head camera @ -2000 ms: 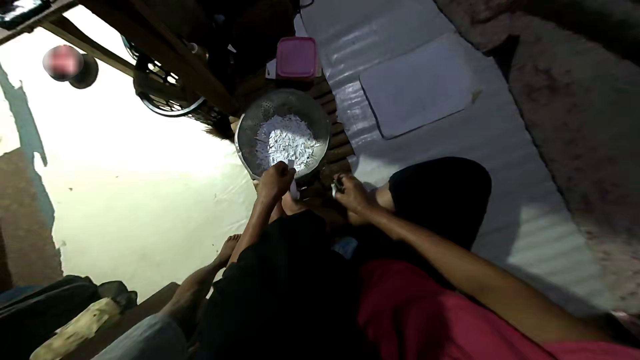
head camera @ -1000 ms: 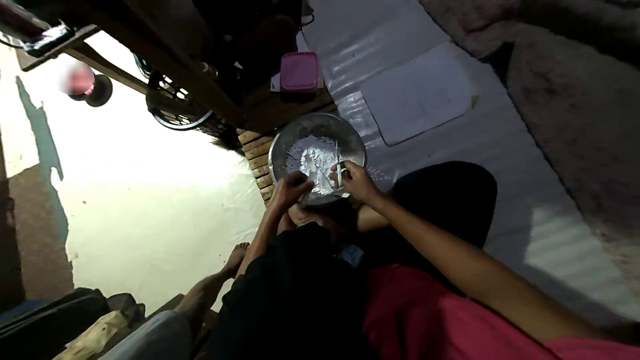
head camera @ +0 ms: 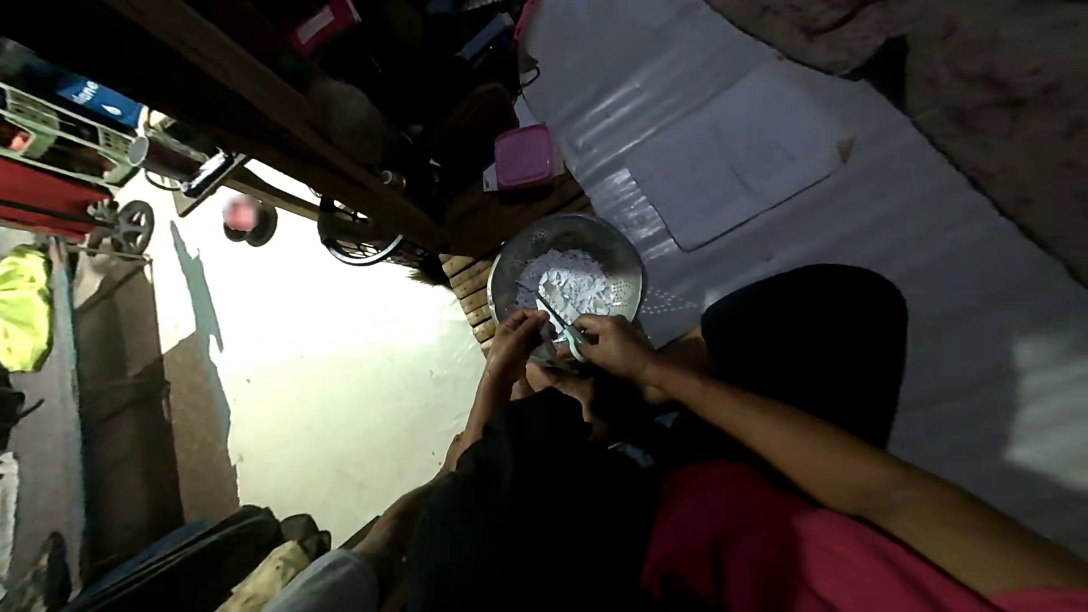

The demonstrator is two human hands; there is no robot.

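Small white pieces, which look like cut paper, lie heaped (head camera: pixel 578 285) in a metal colander (head camera: pixel 625 255) with a perforated wall. Over its near rim my right hand (head camera: pixel 616 344) grips a pair of scissors (head camera: pixel 571 331) with pale green handles; the blades point up and left across the heap. Just left of them, my left hand (head camera: pixel 517 336) pinches a thin white strip (head camera: pixel 546 327), probably paper, close to the blades. Part of the strip is hidden by the fingers.
The colander stands on a slatted wooden surface (head camera: pixel 472 293). Behind it is a pink-lidded container (head camera: pixel 524 156). A white sheet or board (head camera: pixel 739 161) lies on the pale mat (head camera: pixel 952 255) at right. A dark wooden frame (head camera: pixel 340 170) crosses the upper left. Another person (head camera: pixel 242 217) is at far left.
Two seconds ago my hands were apart at the colander's near edge; now they are close together, with the scissors by the strip. The view has shifted.
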